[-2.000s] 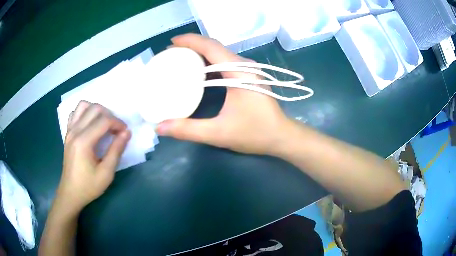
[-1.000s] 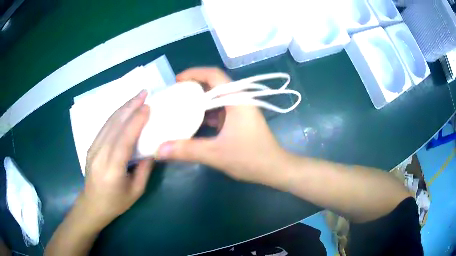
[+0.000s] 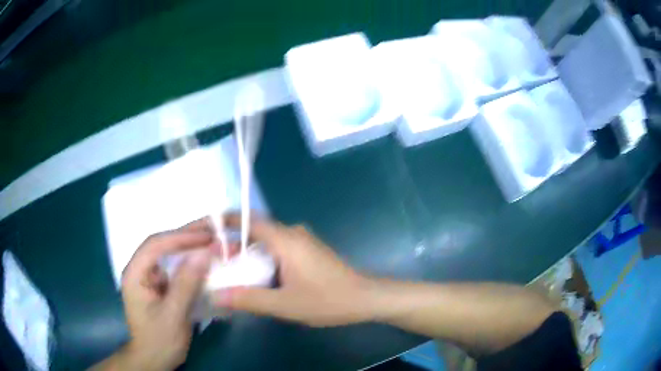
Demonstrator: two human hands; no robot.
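A small white corded device [image 3: 243, 269] is held upright between my two hands, turned edge-on and blurred. Its white cord loops [image 3: 245, 170] point up and away, over the sheets. My right hand [image 3: 301, 272] grips the device from the right. My left hand [image 3: 163, 282] is closed around its left side, with a white sheet edge showing among the fingers. A loose stack of white sheets [image 3: 163, 196] lies on the dark green bench just beyond my hands.
White moulded trays [image 3: 330, 134] stand in a row along the pale metal strip [image 3: 94, 159], with more trays [image 3: 507, 156] at the right. A tall tray stack [image 3: 605, 69] stands far right. A bagged white pack [image 3: 27, 311] lies at the left edge. Carton with scraps [image 3: 569, 297], lower right.
The device has moved down toward me and turned from face-up to edge-on. Its cords have swung from pointing right to pointing away. My left hand has closed around its left side. The view has shifted.
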